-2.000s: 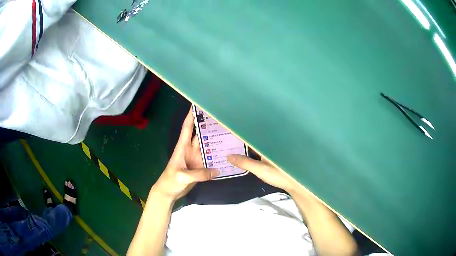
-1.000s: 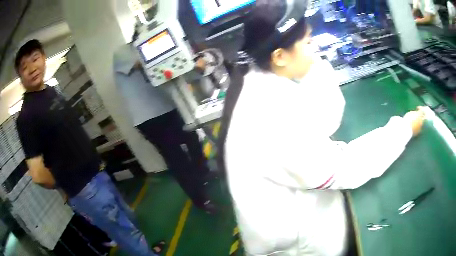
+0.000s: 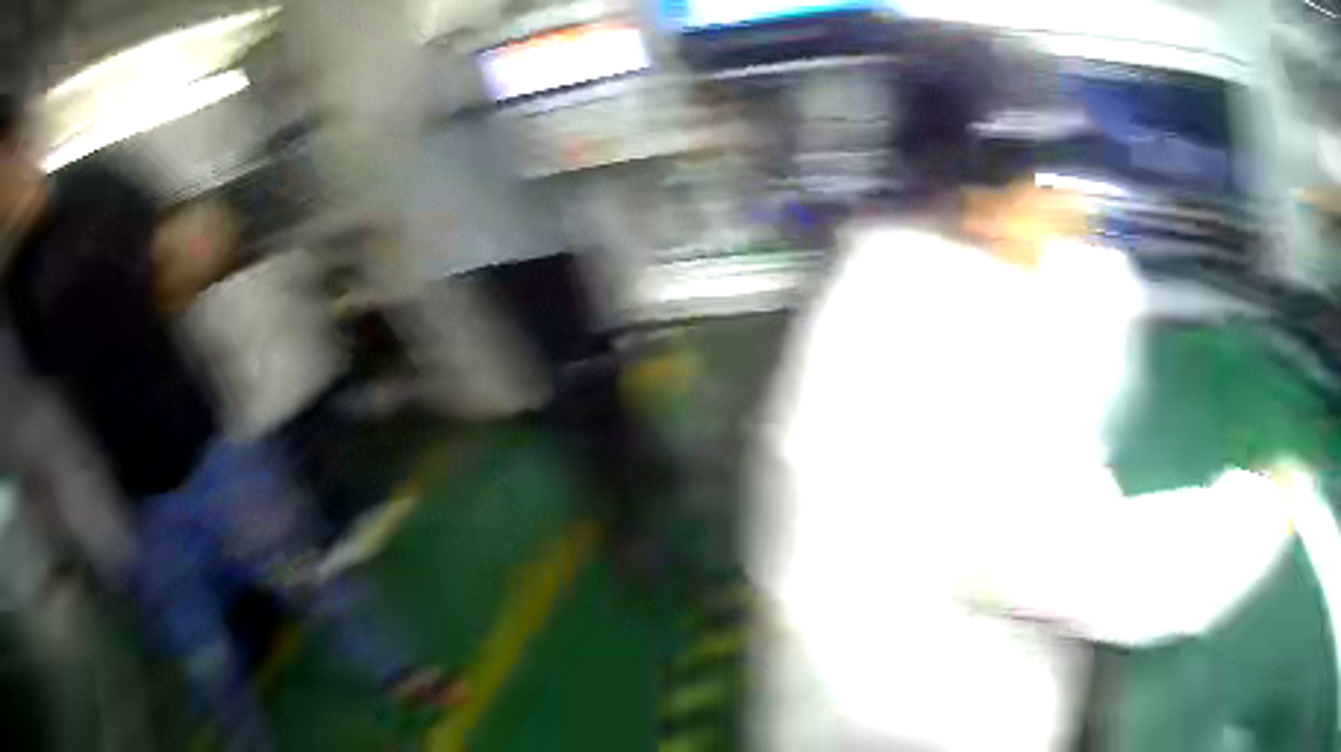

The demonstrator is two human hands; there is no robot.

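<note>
Neither of my hands is in the picture, and the whole view is strongly blurred. Nearest in front of me is a person in a white top (image 3: 941,485), on the right, turned toward the green bench (image 3: 1206,404) with one arm reaching over it. I cannot make out any small thing on the bench or in that person's hand.
A person in a dark top and blue jeans (image 3: 125,338) stands at the left. Another person in dark trousers (image 3: 537,309) is farther back, beside a machine panel with a lit screen (image 3: 566,62). The green floor (image 3: 544,646) has yellow and black-yellow lines.
My hands and the phone, seen two seconds ago, have left the picture as the view rose to the room. Since one second ago, the person in white has shifted right and down in the picture.
</note>
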